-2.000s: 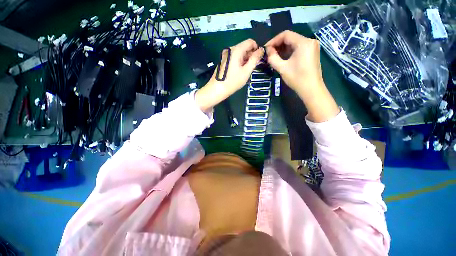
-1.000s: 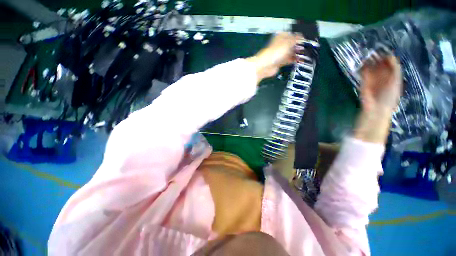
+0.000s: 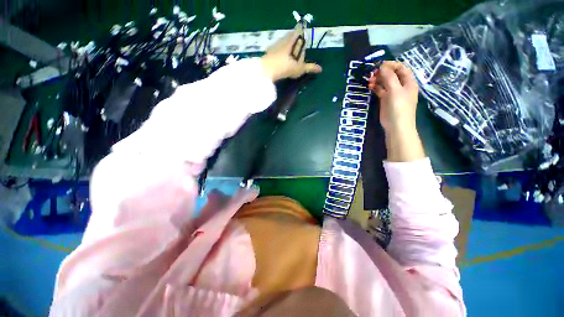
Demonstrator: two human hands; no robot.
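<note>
My left hand (image 3: 286, 60) reaches over the pale strip, thumb spread to the right; its other fingertips are hidden. A thin black frame gasket (image 3: 298, 47) lies on its back. A dark wired module (image 3: 284, 93) lies below the hand, with leads trailing toward the front edge. White connectors (image 3: 302, 17) show just above the hand. My right hand (image 3: 396, 80) pinches a small dark piece (image 3: 365, 73) at the upper end of the ladder-like gasket strip (image 3: 345, 151). The piece's exact shape is unclear. The plain black adhesive strip (image 3: 373, 179) runs beside the ladder strip.
A tangled pile of black harnesses (image 3: 111, 102) with white tips covers the left side. Red-handled pliers (image 3: 33, 132) lie far left. A crumpled clear bag of parts (image 3: 482, 93) lies right. A brown cardboard box (image 3: 461, 213) stands below the right bench edge.
My left hand has left the strip's upper end and moved left, over the module. My right hand went over the clear bag and is back at the strip. The wired module and leads now lie under my left hand.
</note>
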